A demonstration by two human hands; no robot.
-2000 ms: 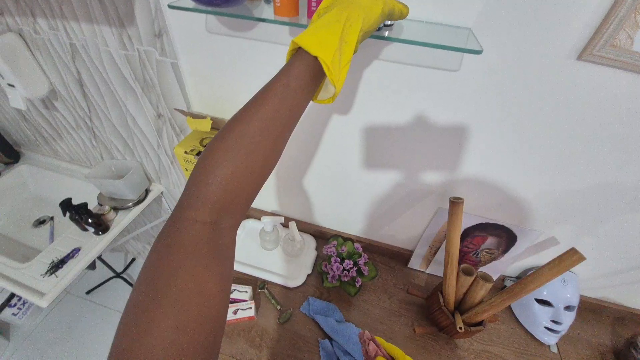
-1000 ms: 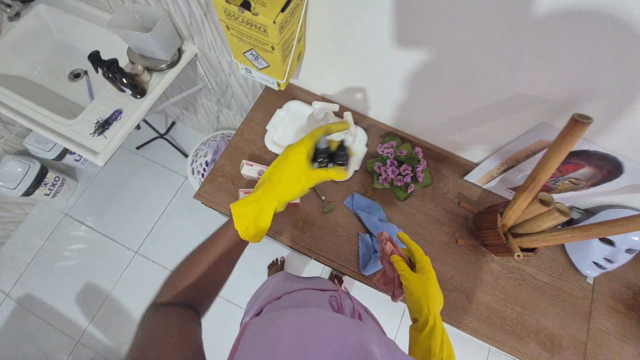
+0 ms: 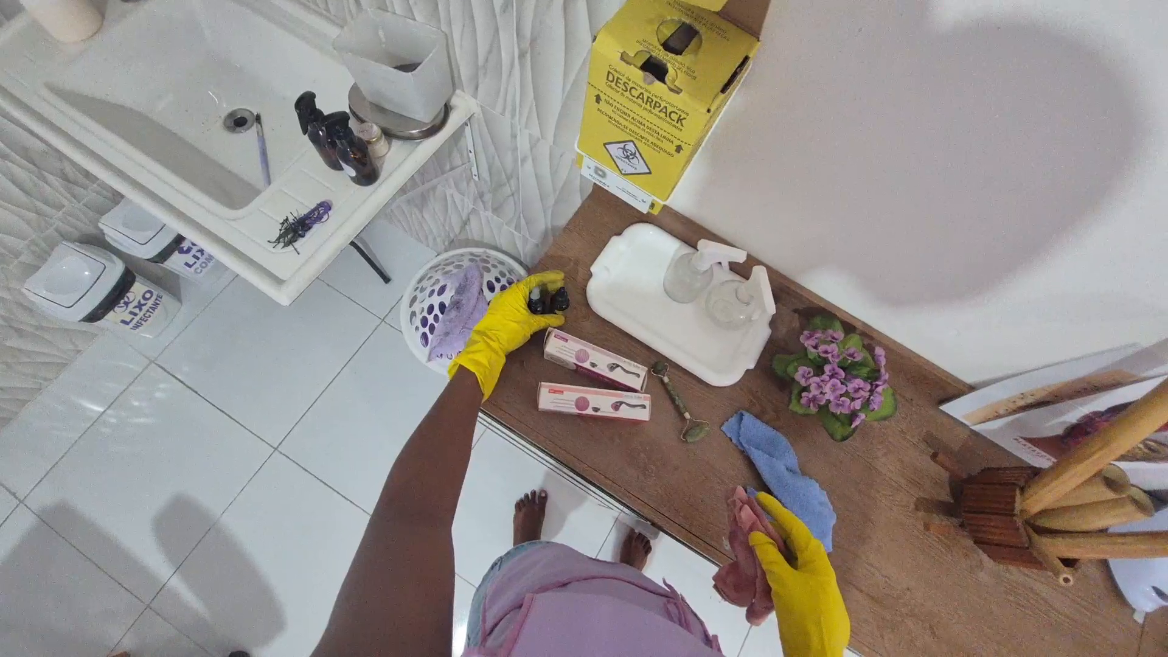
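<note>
My left hand (image 3: 516,319), in a yellow rubber glove, is closed around small dark bottles (image 3: 549,300) at the left end of the wooden counter (image 3: 639,456). A pink cloth (image 3: 746,557) is gripped by my right hand (image 3: 796,566), also gloved in yellow, over the counter's front edge. Beside that hand a blue cloth (image 3: 783,470) lies on the wood. Two small printed boxes (image 3: 593,402) and a green stone facial roller (image 3: 677,401) lie between my hands. Behind them, a white tray (image 3: 630,274) holds two clear pump bottles (image 3: 730,301).
Purple potted flowers (image 3: 835,374) stand right of the tray. A wooden holder with bamboo sticks (image 3: 995,516) is at the right. A yellow sharps box (image 3: 639,100) is at the back. At left are a white basket (image 3: 420,301) and a sink (image 3: 164,119) with amber spray bottles (image 3: 351,151).
My left hand has come down from the glass shelf to the counter's left end, carrying the dark bottles seen in it one second ago. The view has tilted down. My right hand still holds the pink cloth.
</note>
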